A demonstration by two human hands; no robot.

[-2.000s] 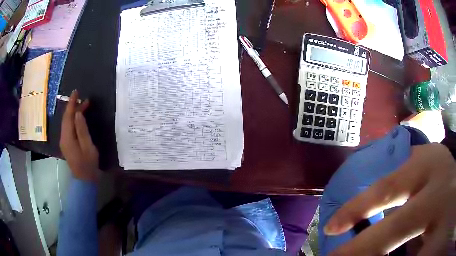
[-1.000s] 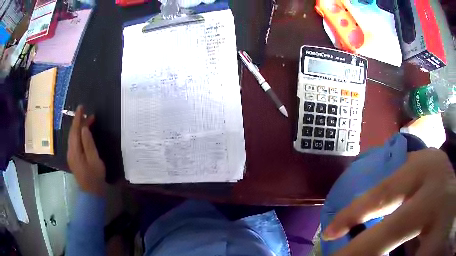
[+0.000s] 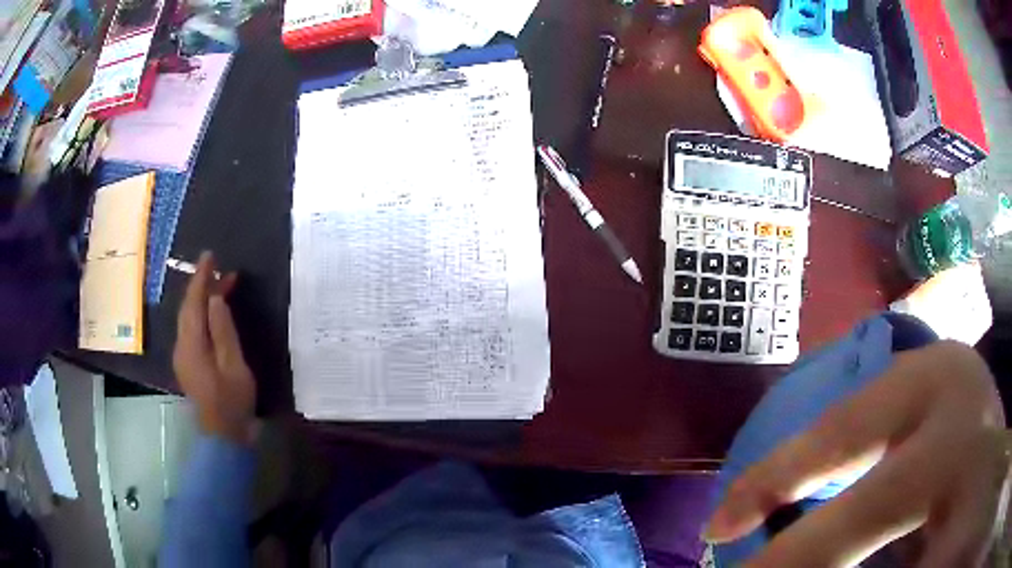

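Observation:
My left hand [image 3: 218, 353] is at the desk's left edge with a small white stick, apparently a cigarette [image 3: 181, 265], between its fingers. A stack of record sheets [image 3: 420, 255] lies on a clipboard [image 3: 402, 78] with a silver clip. A white-silver calculator [image 3: 735, 250] lies to the right. A white pen with a dark grip [image 3: 590, 216] lies between them. My right hand [image 3: 866, 455] is large and close to the camera at lower right, its fingers apart. I see nothing in it. It is partly cut off by the frame's edge.
An orange holed item [image 3: 755, 75] lies beyond the calculator. A green-labelled bottle [image 3: 941, 237] and black-and-red carton [image 3: 934, 83] are at right. A tan-orange envelope or notebook [image 3: 115, 264] and pink paper [image 3: 167, 117] are at left. A red-and-white box [image 3: 331, 22] lies beyond the clipboard. A drawer cabinet [image 3: 139, 466] stands below left.
The view has shifted, so the desk things appear lower, with those on the left also farther right. A red-and-white box now shows beyond the clipboard. The left hand still holds the white stick.

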